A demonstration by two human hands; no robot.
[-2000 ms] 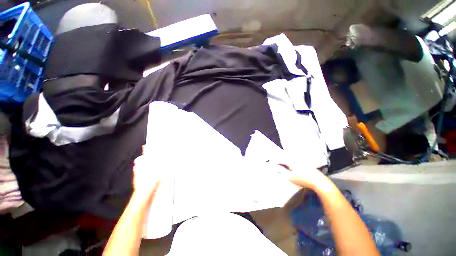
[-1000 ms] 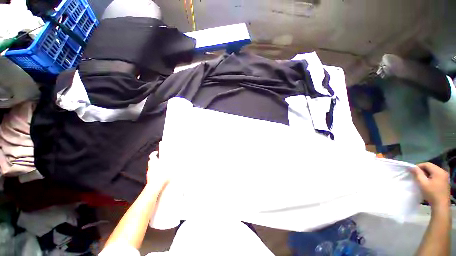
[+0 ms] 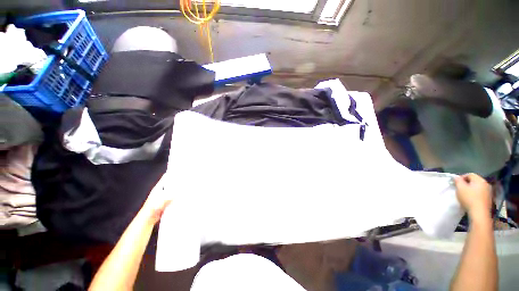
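Note:
A wide sheet of white fusible interlining is stretched across the table in front of me, over the black fabric. Its left end is the interlining roll, lying front to back. My left hand is at the roll's left side, its fingers partly hidden against it. My right hand grips the sheet's free right end beyond the table's right side, where the sheet hangs in a fold. The sheet covers much of the black fabric.
A blue crate filled with cloth is at upper left. A grey rounded form lies partly under black cloth. A long blue and white box is at the table's back edge. Clear blue bottles are on the floor at lower right.
Two seconds ago my right hand was near the table's front right with a folded sheet. It has moved far right, drawing the sheet out wide. My left hand has stayed at the roll.

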